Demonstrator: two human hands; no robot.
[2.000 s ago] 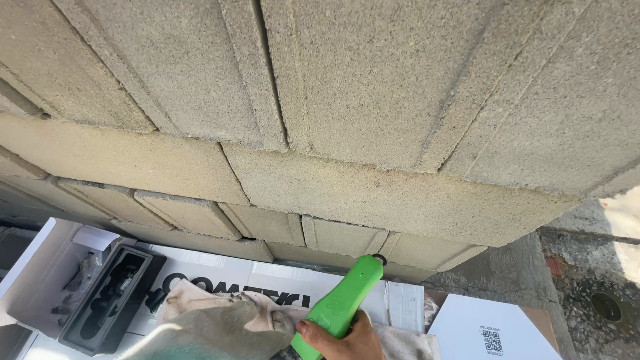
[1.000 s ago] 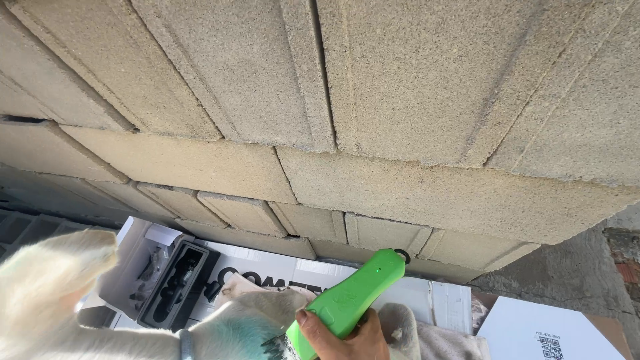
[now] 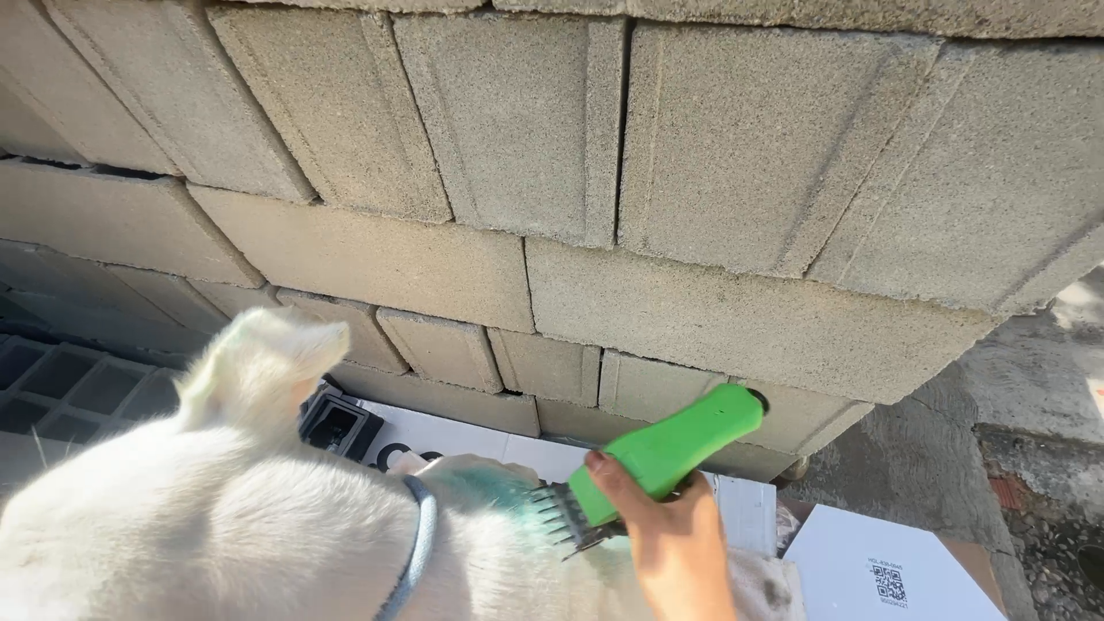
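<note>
My right hand grips a green electric hair clipper. Its dark comb attachment rests at the coat of a white dog, by a blue-green patch of fur just behind the neck. A light blue-grey collar circles the neck. One ear sticks up at the left, and the face is hidden. My left hand is out of view.
A wall of concrete blocks rises close beyond the dog. A black moulded tray lies at the left on white packaging. At lower right is a white box bearing a printed code. Hollow blocks stand at far left.
The dog's head and ear have come into view at the left, covering part of the packaging and tray. My right hand has kept hold of the clipper. The view has shifted.
</note>
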